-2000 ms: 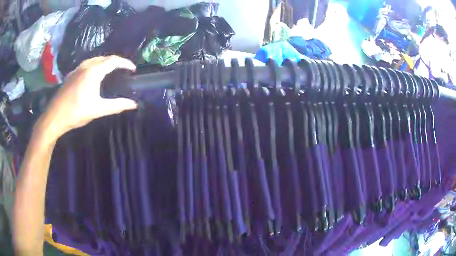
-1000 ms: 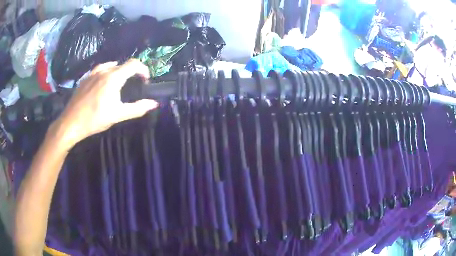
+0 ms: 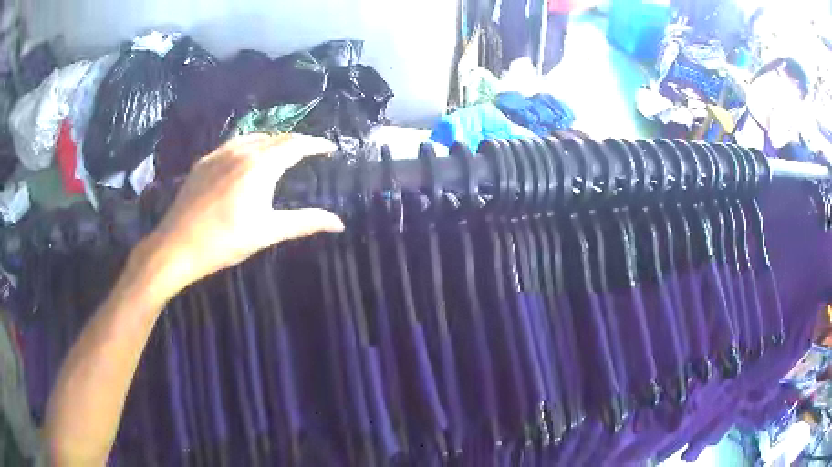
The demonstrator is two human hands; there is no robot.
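Black hangers (image 3: 588, 173) hang in a dense row on a dark rail (image 3: 415, 173) that crosses the view. Dark navy or purple garments (image 3: 602, 337) hang from them and fill the lower view. My left hand (image 3: 223, 205) is bare and reaches in from the lower left. Its fingers pass over the rail and its thumb lies below, in a wide C around the rail beside the hanger hooks. A gap shows between fingertips and thumb; no firm grip shows. My right hand is not in view.
Black bags (image 3: 137, 105) and a whitish bag (image 3: 46, 114) are piled behind the rail at the left. Blue cloth (image 3: 502, 119) lies behind the middle. A blue container (image 3: 639, 27) and mixed cloth stand at the upper right. The rail's bare pale end (image 3: 798, 170) shows at the right.
My left hand has moved right along the rail, closer to the middle hangers. More hangers now show left of it. Some hooks beside it have bunched closer. The view has shifted slightly.
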